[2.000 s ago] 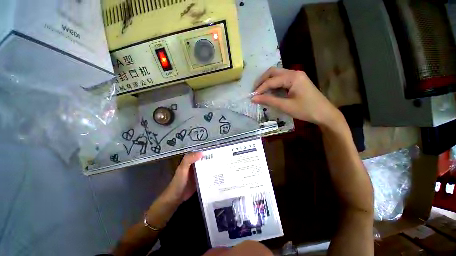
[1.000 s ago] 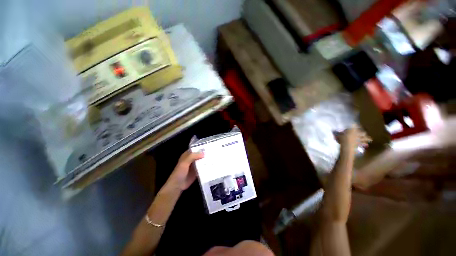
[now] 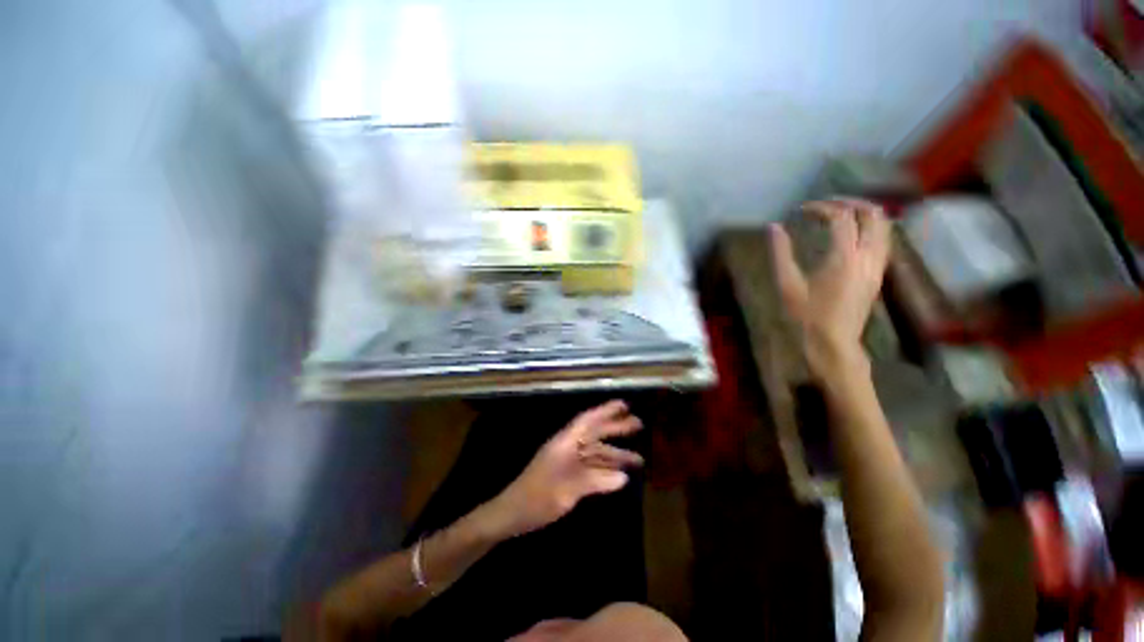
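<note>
The heat sealer (image 3: 552, 188) stands ahead, cream-yellow with a small red lit switch. Its grey half-round plate (image 3: 514, 329) and long straight sealing bar (image 3: 502, 370) face me. My left hand (image 3: 580, 464) is below the bar, fingers apart, and holds nothing. My right hand (image 3: 838, 270) is raised right of the sealer, over the grey and brown machine area, fingers spread, with nothing visible in it. White bagged boxes (image 3: 383, 75) are stacked on the sealer's left side with loose clear film. The picture is blurred.
The white worktable (image 3: 665, 251) lies under the sealer. A wooden bench (image 3: 765, 314) stands to the right. Beyond it are an orange-red and grey machine housing (image 3: 1066, 201), a white item (image 3: 966, 245) and a black object (image 3: 1010, 452). Clear film (image 3: 847, 564) lies at lower right.
The product box is gone from my left hand, now open. My right hand has moved up from the clear film to above the bench. The view has turned, showing more of the orange-red machine.
</note>
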